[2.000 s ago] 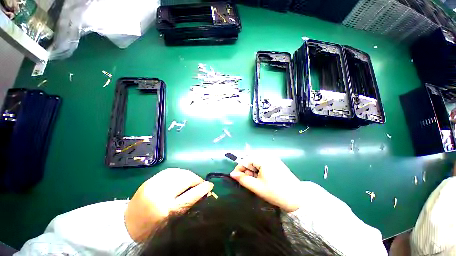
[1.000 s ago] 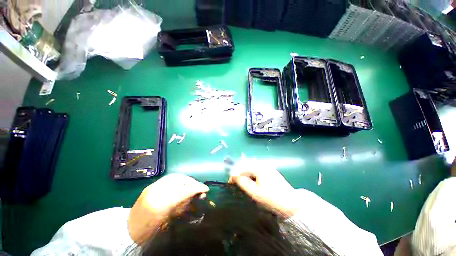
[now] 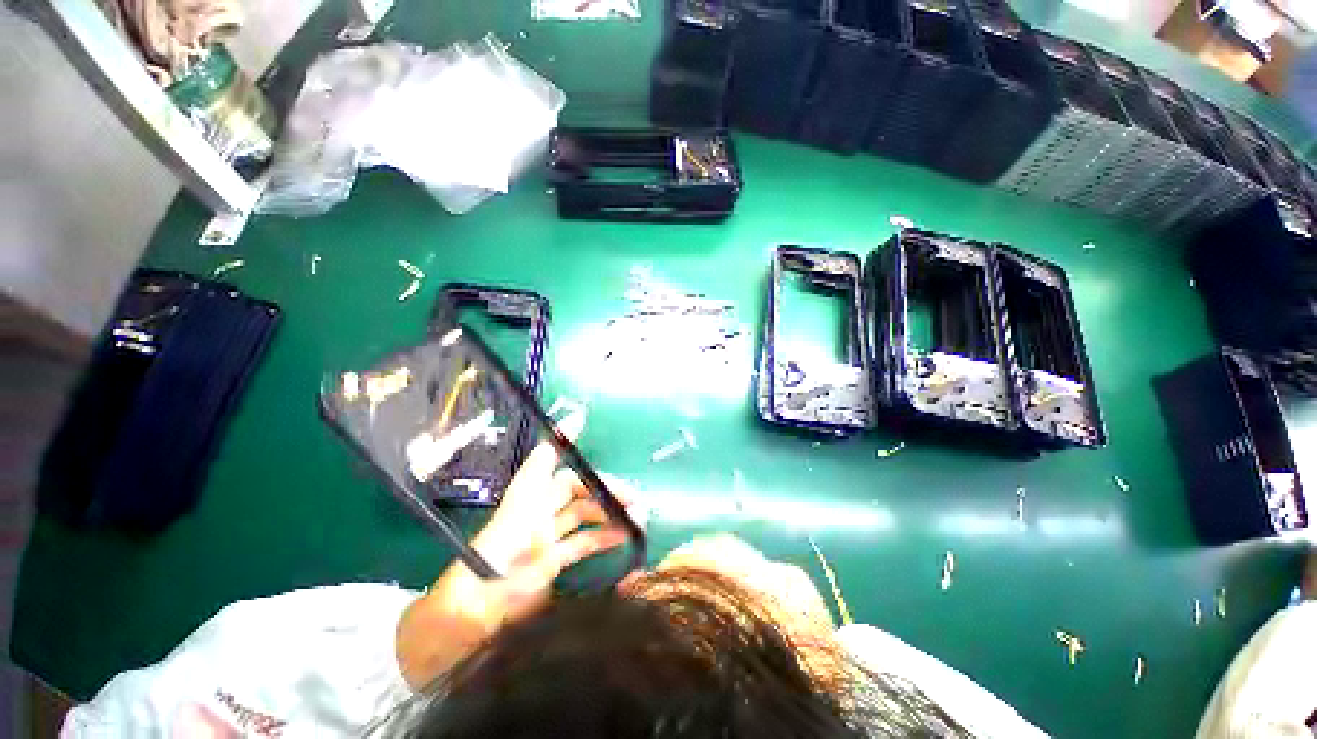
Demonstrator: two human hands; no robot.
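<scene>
My left hand [image 3: 537,523] holds a dark phone middle frame [image 3: 419,412], tilted, with its grey end up to the left. A gold strip and white patches show on that end. The held frame partly covers another frame [image 3: 535,326] lying on the mat. My right hand [image 3: 751,566] is largely hidden by my hair; its fingers and what they hold cannot be made out. A thin light line [image 3: 831,580] shows beside it. A loose pile of narrow white strips [image 3: 664,329] lies at the centre.
Frame stacks [image 3: 946,339] stand right of centre, another [image 3: 646,199] at the top. A dark frame pile [image 3: 166,397] is at left, racked frames [image 3: 867,87] along the far side. Clear plastic bags [image 3: 419,123] lie upper left. Another person's sleeve [image 3: 1278,671] is lower right.
My left hand has raised the phone frame from under my hair and moved it up and left, over the lying frame. My right hand is now more hidden. The view has shifted.
</scene>
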